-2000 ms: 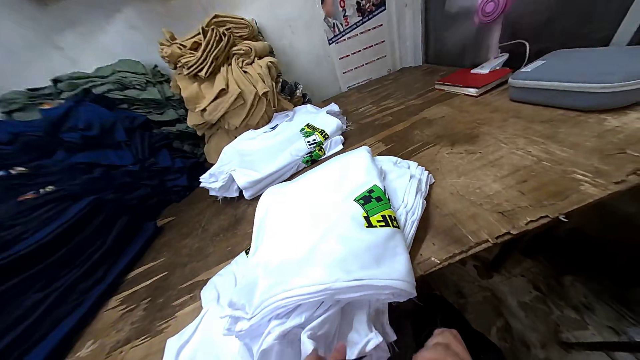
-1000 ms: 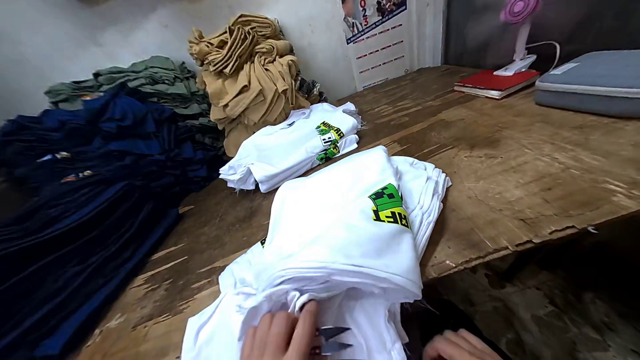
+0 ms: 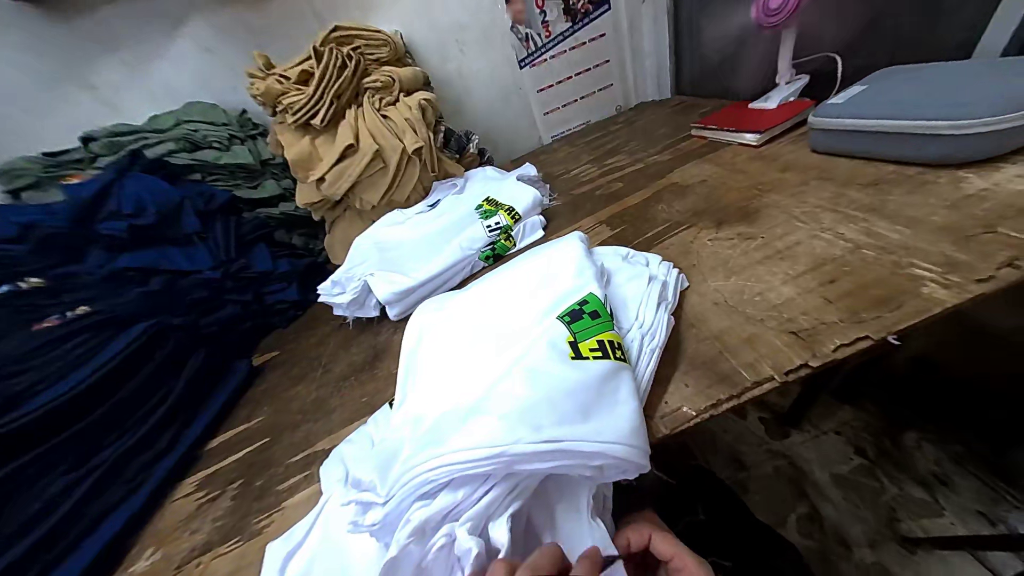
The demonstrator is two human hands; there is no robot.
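A pile of white T-shirts [image 3: 512, 352] with a green, yellow and black print lies on the wooden table, its lower folds spilling toward me. At the bottom edge of the view, my left hand [image 3: 552, 560] has its fingers bent over the loose white cloth. Close to its right, my right hand [image 3: 656, 548] pinches the edge of the same cloth. A small dark tip [image 3: 610, 562] shows between the hands; the rest of that object is hidden. Behind the pile sits a second stack of folded white shirts [image 3: 448, 240] with a similar print.
Dark blue garments [image 3: 136, 320] and green ones [image 3: 192, 144] are heaped at left, beside a tall tan clothing stack [image 3: 360, 136]. A pink and white fan [image 3: 784, 56] stands on a red book [image 3: 752, 120], near a grey case [image 3: 920, 112]. The wooden table's edge [image 3: 800, 370] runs along the right.
My left hand, seen a second ago with small pointed blades beside it, has moved down and right across the cloth. Both hands are now close together. The blades no longer show clearly.
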